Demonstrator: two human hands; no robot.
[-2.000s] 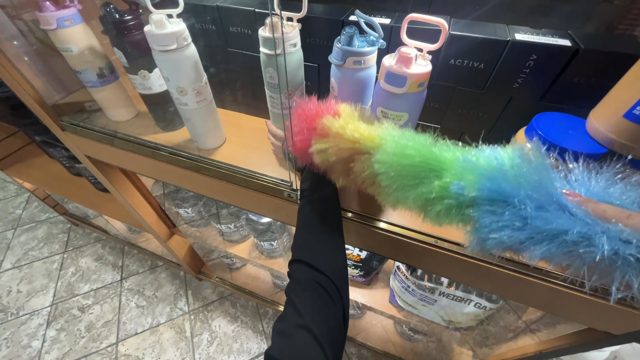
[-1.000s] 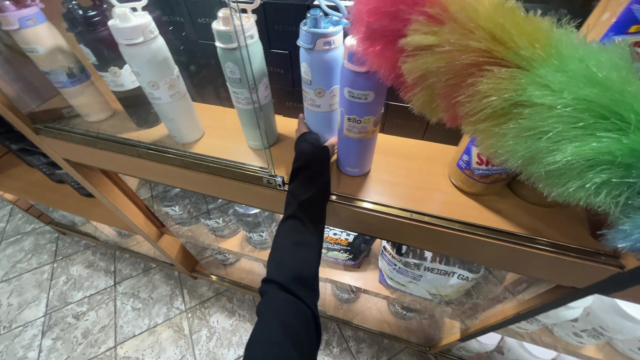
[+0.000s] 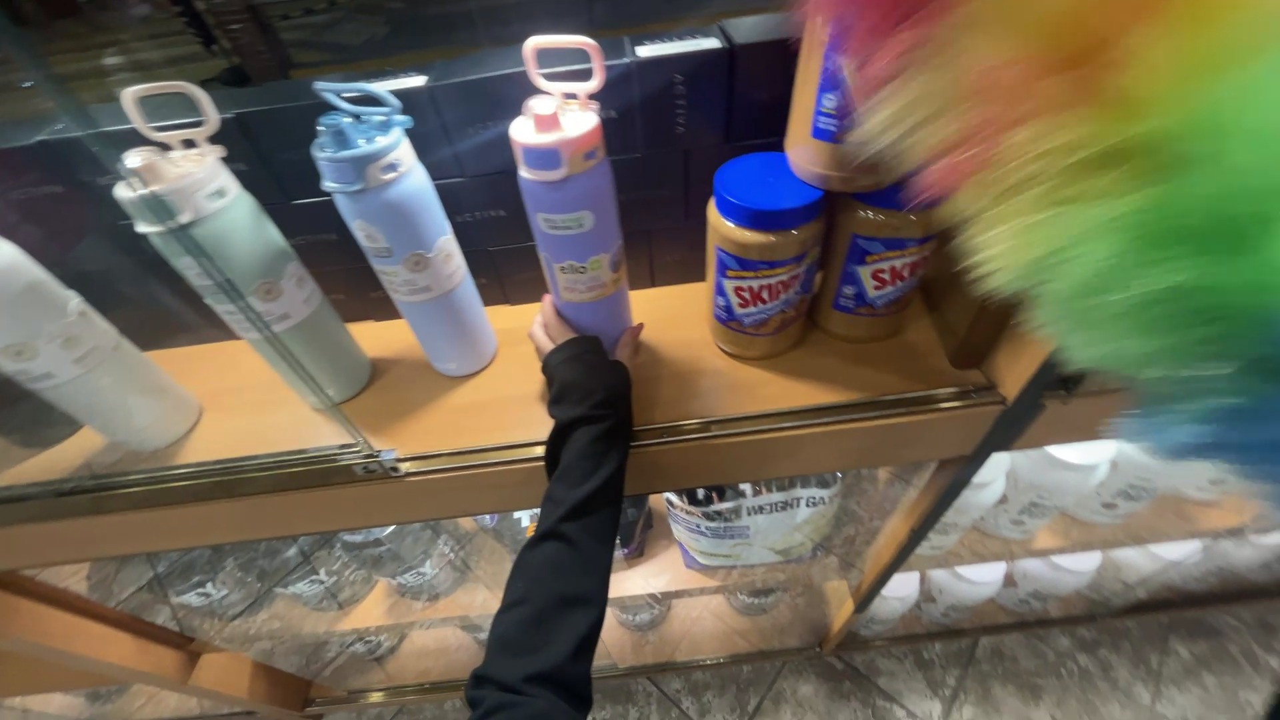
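My left hand (image 3: 550,325), in a black sleeve, grips the base of a purple water bottle (image 3: 584,240) with a pink lid and raised loop handle. The bottle stands upright on the wooden shelf. Left of it stand a light blue bottle (image 3: 425,265), a sage green bottle (image 3: 265,290) behind the glass edge, and a white bottle (image 3: 90,350). Peanut butter jars with blue lids (image 3: 762,270) stand to the right, one stacked on top. A blurred rainbow-coloured fluffy duster (image 3: 1110,180) fills the upper right. My right hand is out of view.
Black boxes (image 3: 480,140) line the shelf's back. A glass sliding panel covers the left side, and a metal track (image 3: 700,428) runs along the front edge. Below, behind glass, are clear jars (image 3: 410,565), a weight gainer bag (image 3: 755,525) and white tubs (image 3: 1060,480). The floor is tiled.
My left hand has gone from beside the light blue bottle to the purple bottle's base. A gap now separates these two bottles, which stood close together a second ago. The view has shifted right.
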